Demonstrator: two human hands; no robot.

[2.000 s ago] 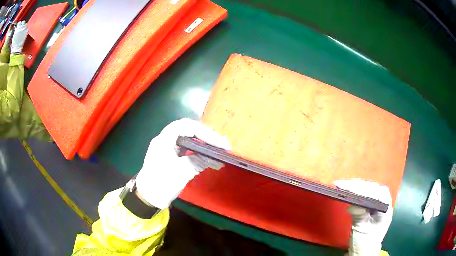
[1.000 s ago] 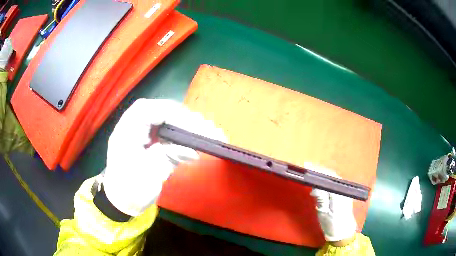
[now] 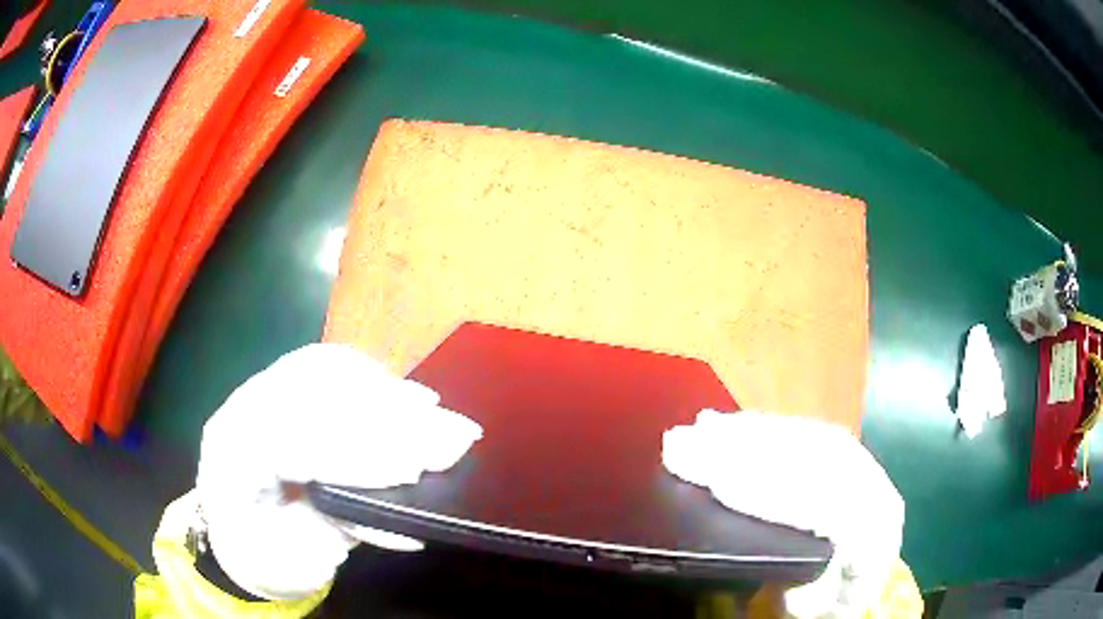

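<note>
A tablet (image 3: 569, 460) is held tilted at the bottom centre, its near side frame towards me. Its dark glossy face mirrors red. My left hand (image 3: 321, 466), in a white glove, grips its left end. My right hand (image 3: 804, 496), also in a white glove, grips its right end. A foam pad (image 3: 617, 242) lies on the green bench just beyond and under the tablet, its top looking orange-yellow under glare. The fingers under the tablet are mostly hidden.
At the left, stacked orange-red foam pads (image 3: 200, 218) carry another tablet (image 3: 103, 151), grey back cover up. At the right are a crumpled white cloth (image 3: 979, 381), a red block (image 3: 1062, 405) with a white label, and a small whitish bottle (image 3: 1040, 301) with a metal top.
The tablet has tipped from edge-on, so its dark glossy face now shows. Both hands and the tablet sit lower in the view. The pads at the left have shifted left with the camera.
</note>
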